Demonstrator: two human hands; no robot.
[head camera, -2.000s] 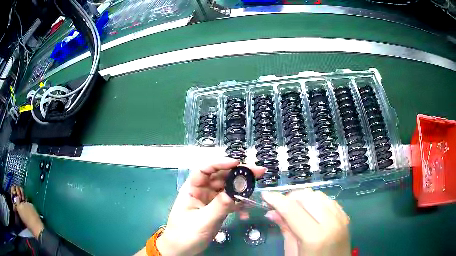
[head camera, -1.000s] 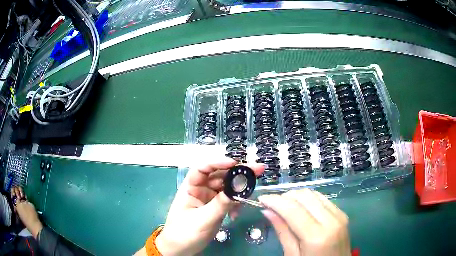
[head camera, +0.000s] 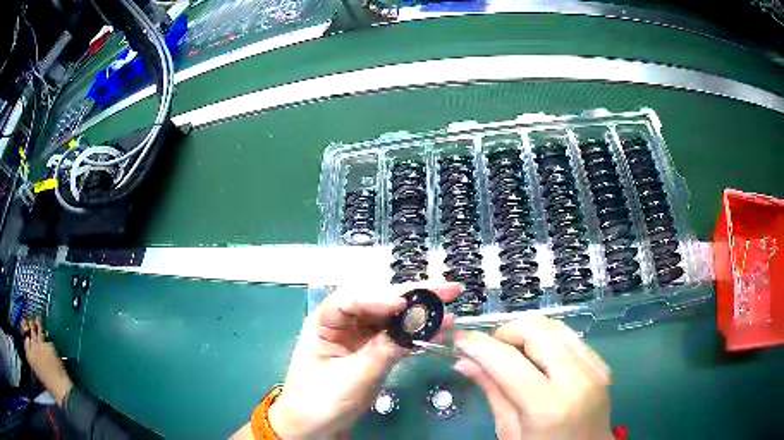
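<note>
My left hand (head camera: 339, 352), with an orange wristband, holds a round black module (head camera: 416, 318) by its rim between thumb and fingers. Its pale round centre faces me. My right hand (head camera: 542, 369) holds a thin silver tool (head camera: 437, 346), whose tip is at the disc's lower edge. Whether the tip touches is too small to tell. Two loose modules lie on the green mat below my hands, one on the left (head camera: 385, 402) and one on the right (head camera: 442, 399). Behind my hands is a clear tray (head camera: 331, 185) with long slots of stacked black modules (head camera: 509, 223); the leftmost stack is shorter.
A red open bin (head camera: 750, 296) stands right of the tray. A black box (head camera: 86, 219) with looped cables is at left. Another person's hand (head camera: 39, 348) is at far left. Pale metal strips (head camera: 232, 262) cross the green surface. A blue bin (head camera: 129, 73) is at upper left.
The module has tilted a little in my left hand, and its rim dots show less. My right hand has shifted slightly right, its fingers more bent. The tool tip stays at the lower rim.
</note>
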